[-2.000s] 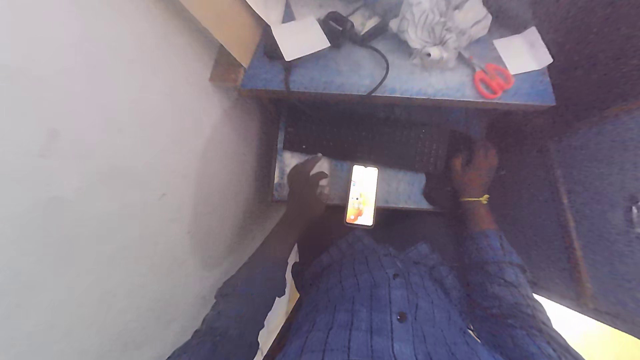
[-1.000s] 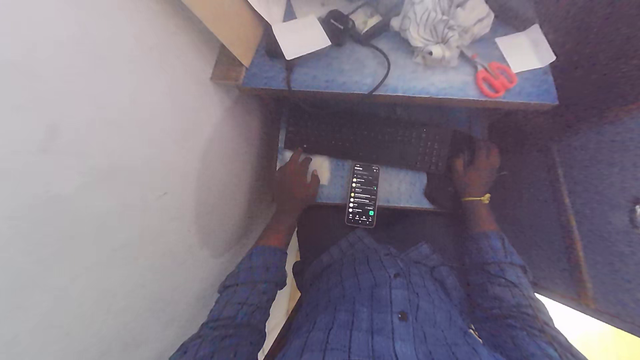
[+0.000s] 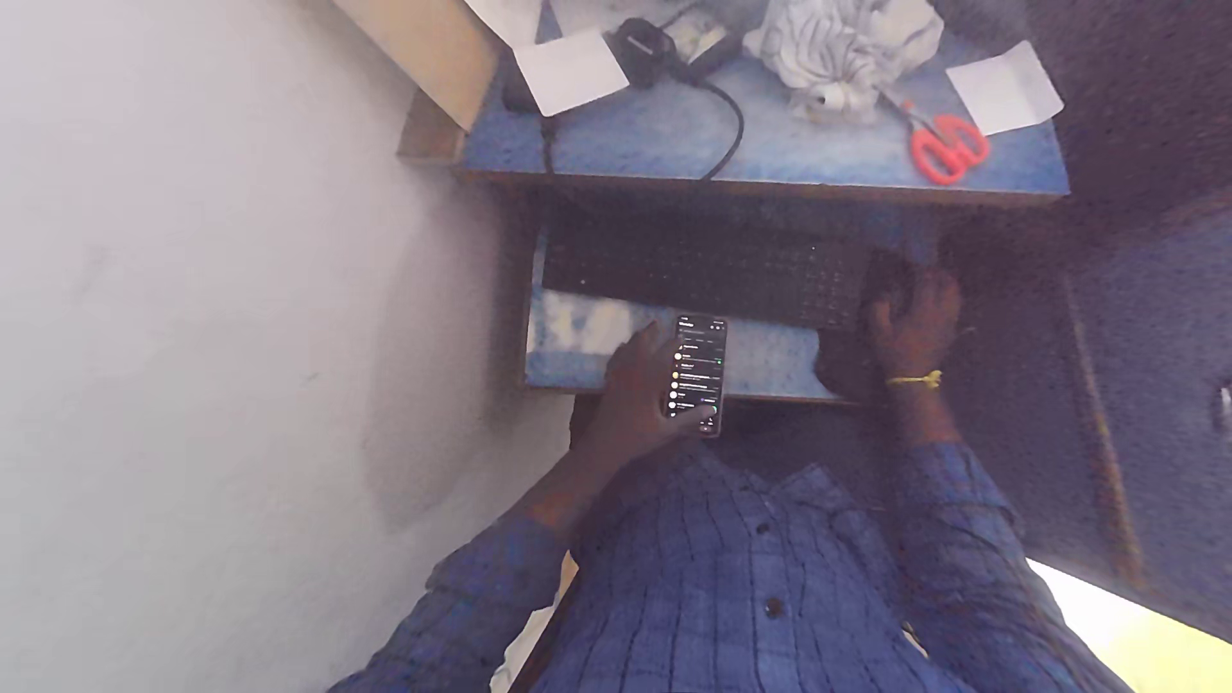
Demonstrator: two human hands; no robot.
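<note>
A smartphone [image 3: 697, 371] with a dark lit screen lies at the front edge of the keyboard tray [image 3: 770, 361]. My left hand [image 3: 640, 390] is at the phone's left side, its thumb across the lower screen; whether it grips the phone is unclear. Behind the phone, a black computer keyboard [image 3: 703, 265] spans the tray. My right hand [image 3: 916, 318], with a yellow band at the wrist, rests at the tray's right end, over a dark object that looks like a computer mouse [image 3: 885, 274]. A dark pad shows under that wrist.
On the blue desk shelf [image 3: 645, 144] above the tray are red-handled scissors [image 3: 948, 149], a crumpled plastic bag [image 3: 837, 48], white papers [image 3: 570, 72] and a black adapter [image 3: 643, 48] with a cable. A pale wall [image 3: 192, 337] stands close on the left.
My left hand has moved right from the tray's left part to the phone. The phone's screen has gone from bright to a dark list. My right hand has stayed at the tray's right end.
</note>
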